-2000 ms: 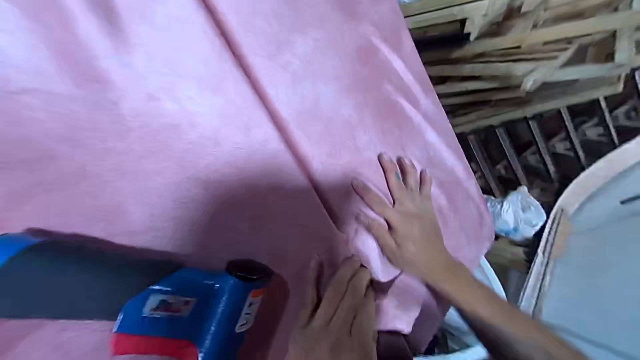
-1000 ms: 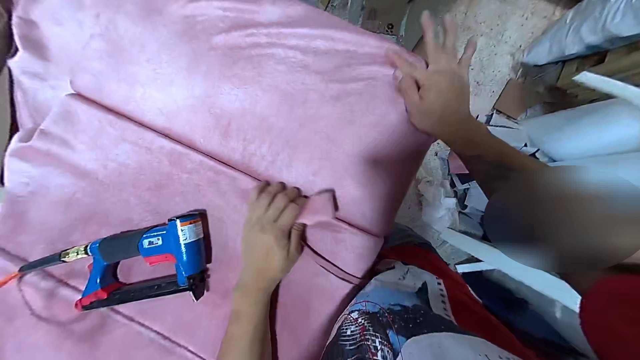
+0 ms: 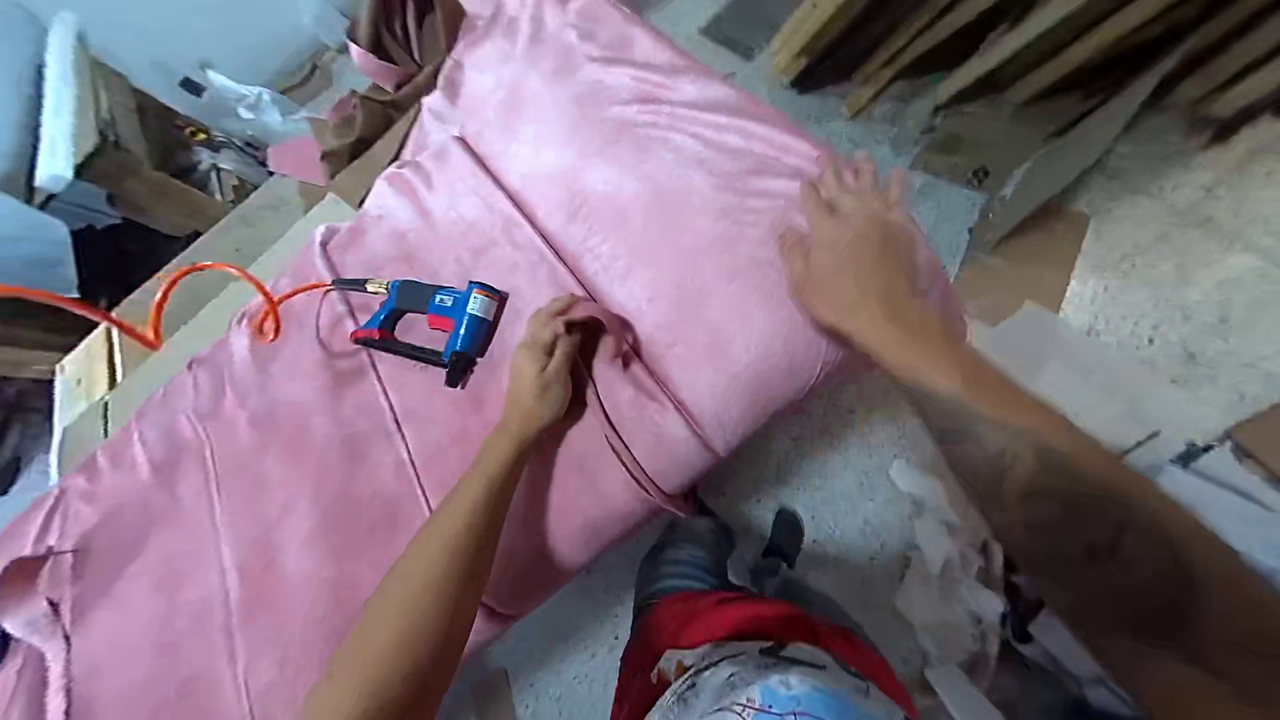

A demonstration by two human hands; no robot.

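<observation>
Pink velvety upholstery fabric [image 3: 690, 230] covers a large padded piece, with long seams across it. My left hand [image 3: 545, 365] grips a folded flap of the fabric [image 3: 605, 330] near the middle seam. Over the right end of the padded piece, my right hand [image 3: 855, 250] is spread, slightly blurred, with its palm down on or just above the cover. A blue and red pneumatic stapler [image 3: 435, 320] lies on the fabric left of my left hand, joined to a coiled orange air hose [image 3: 210, 268].
Wooden boards [image 3: 960, 50] are stacked at the upper right. Scraps of sheet material [image 3: 1080, 370] lie on the concrete floor [image 3: 1180, 240] at right. Brown and pink fabric [image 3: 375, 120] hangs at the upper left, beside wooden framing [image 3: 150, 190]. My legs stand against the near edge.
The view has swung widely. My right hand, raised at the right edge a second ago, is now lower over the cover. My left hand now holds the flap lifted.
</observation>
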